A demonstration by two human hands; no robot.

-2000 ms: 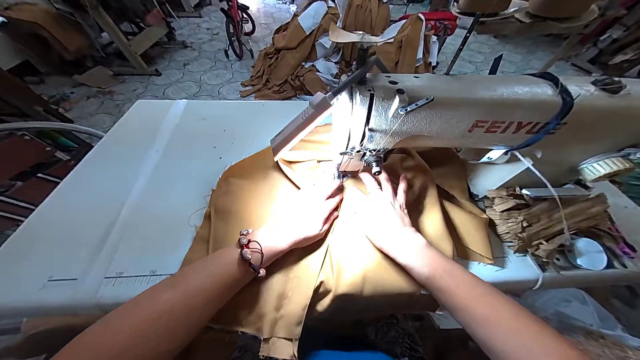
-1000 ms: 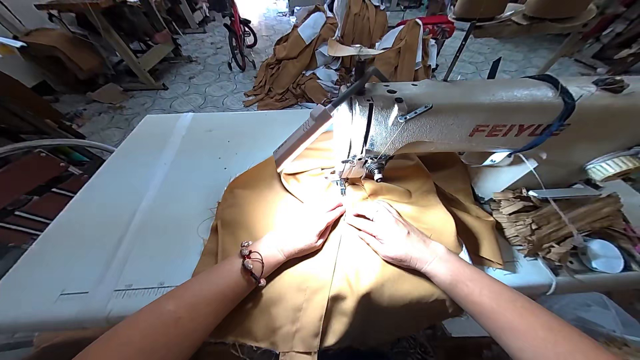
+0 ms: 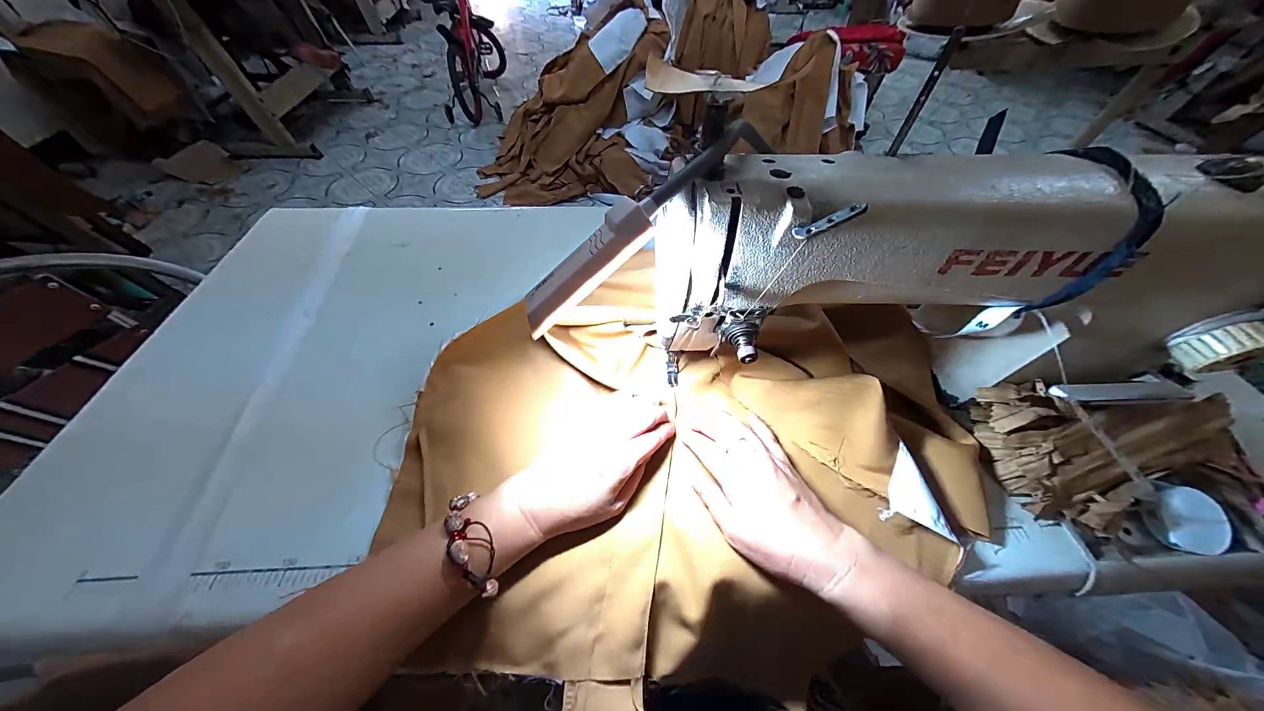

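Tan fabric (image 3: 553,583) with a lengthwise seam lies spread under the head of a Feiyue sewing machine (image 3: 889,227). The needle and presser foot (image 3: 672,367) stand over the seam, lit brightly by a lamp (image 3: 592,267). My left hand (image 3: 592,464), with a beaded bracelet (image 3: 469,543) on its wrist, has its fingers bent and pinching cloth left of the seam, just in front of the foot. My right hand (image 3: 760,494) rests flatter on the cloth right of the seam, fingers slightly apart. A white piece (image 3: 918,494) shows at the fabric's right edge.
The white table (image 3: 267,395) bears a printed ruler at its front edge. Brown fabric strips (image 3: 1116,444) and a round white lid-like disc (image 3: 1192,520) lie at the right. Beyond the table are a heap of tan garments (image 3: 583,109) and a red bicycle (image 3: 469,59) on the floor.
The fabric has shifted under the machine, and a white piece now shows at its right edge. My right hand first lay closer to the foot and has drawn back from it.
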